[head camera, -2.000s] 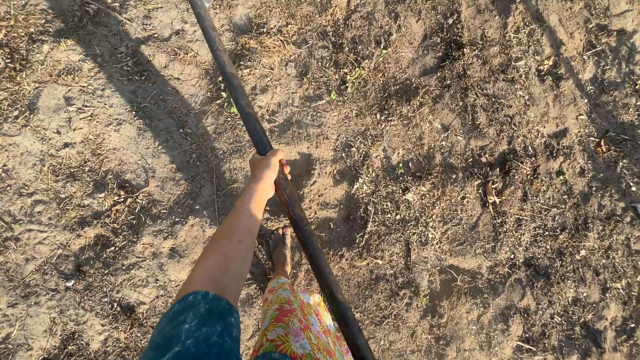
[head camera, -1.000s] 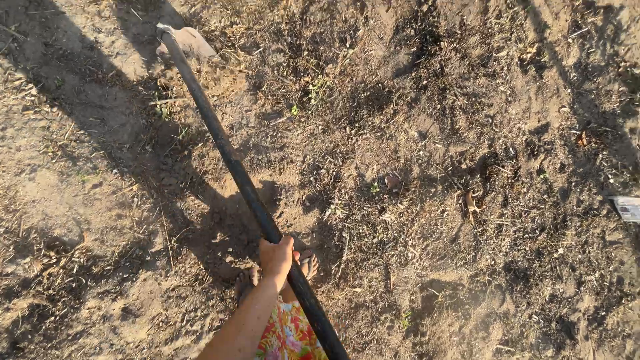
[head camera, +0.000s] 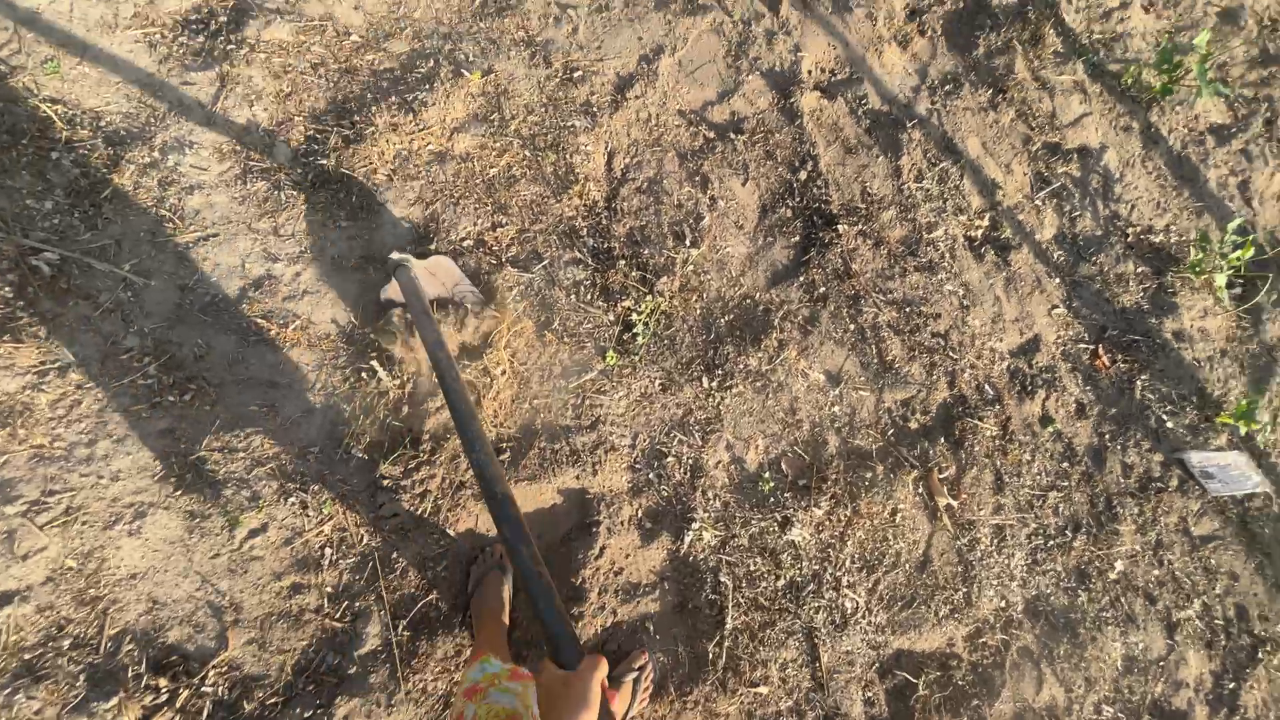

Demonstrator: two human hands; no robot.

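My left hand (head camera: 572,688) is closed around the dark handle of a hoe (head camera: 490,470) at the bottom edge, in front of my feet. From there the handle slants up and left to the hoe's broad metal blade (head camera: 438,279). The blade meets the dry ground, with loose soil and dust around its lower edge. Part of the hand and any handle below it are hidden or cut off by the frame. My right hand is out of view.
My sandaled feet (head camera: 490,590) stand on either side of the lower handle, beside a floral garment (head camera: 495,690). Dry plant litter covers the soil. Small green plants (head camera: 1225,262) and a pale printed scrap (head camera: 1225,472) lie at the right. Long shadows cross the ground.
The hoe blade, out of view at first and then near the top left, now meets the ground amid dust. My left hand sits lower in the view, still on the handle. The view has shifted.
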